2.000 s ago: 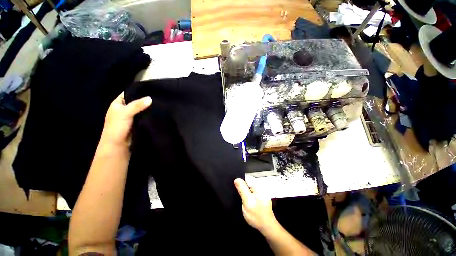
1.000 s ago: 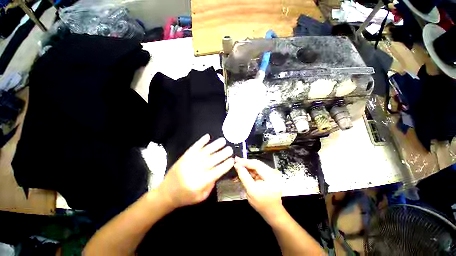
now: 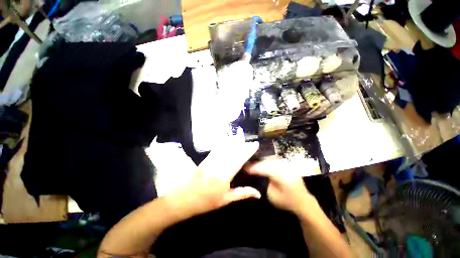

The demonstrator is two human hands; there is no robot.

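Note:
My left hand (image 3: pixel 219 171) lies in front of the overlock machine (image 3: pixel 287 55), fingers stretched toward the needle area and thumb spread toward me. My right hand (image 3: pixel 282 184) is beside it, fingertips bent onto black fabric (image 3: pixel 243 178) between the hands. Both hands are blurred; the left hand's hold on the fabric cannot be made out. A black cut panel (image 3: pixel 174 108) lies on the table left of the machine, a narrow dark end trailing toward my left hand. The white glare over the machine's left front hides the needle.
A large black garment pile (image 3: pixel 85 121) covers the left of the table. A crumpled clear bag (image 3: pixel 93 25) is behind it, a wooden board (image 3: pixel 227 10) behind the machine. Dark trimmings (image 3: pixel 297 143) lie at the machine's front. A fan (image 3: pixel 423 216) stands lower right.
The left hand first left the panel's upper edge and joined the right hand at the machine front. Both are now lower and further right. The view has shifted; bright white shows beside the panel.

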